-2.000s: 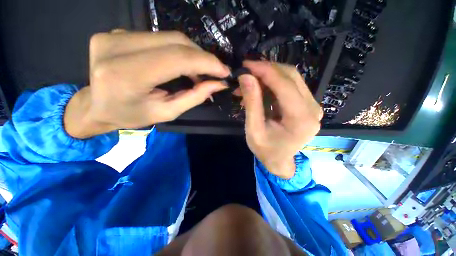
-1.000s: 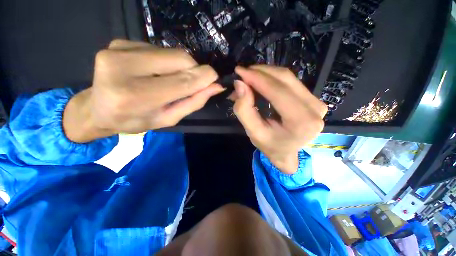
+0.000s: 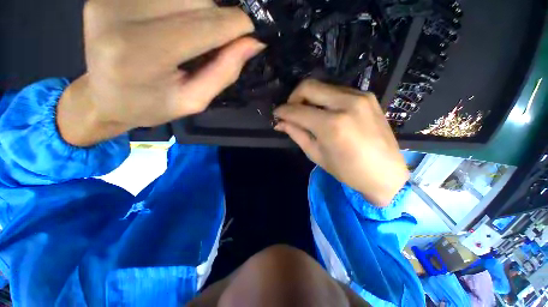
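My left hand (image 3: pixel 162 66) is raised over the left edge of the middle tray, thumb and forefinger close together; whether anything is between them cannot be made out. My right hand (image 3: pixel 345 135) is at the near edge of the middle tray (image 3: pixel 240 133), thumb and fingertips close together by the tray floor. A tiny glint shows at its fingertips, too small to name. Jumbled glossy black plastic parts (image 3: pixel 342 42) fill the middle tray beyond the hands. The small brass supply near the right fingertips is mostly hidden.
The right tray (image 3: pixel 490 66) holds a band of black parts (image 3: pixel 414 90) along its left side and a gold heap of brass parts (image 3: pixel 455 125) in its near corner. The green bench (image 3: pixel 521 120) shows at right. Cartons (image 3: pixel 452 253) and a blue bin (image 3: pixel 429 261) stand beyond, lower right.
The hands have moved apart. My left hand has moved up and left. My right hand has lowered to the tray's near edge. The dark part between the fingertips is no longer visible.
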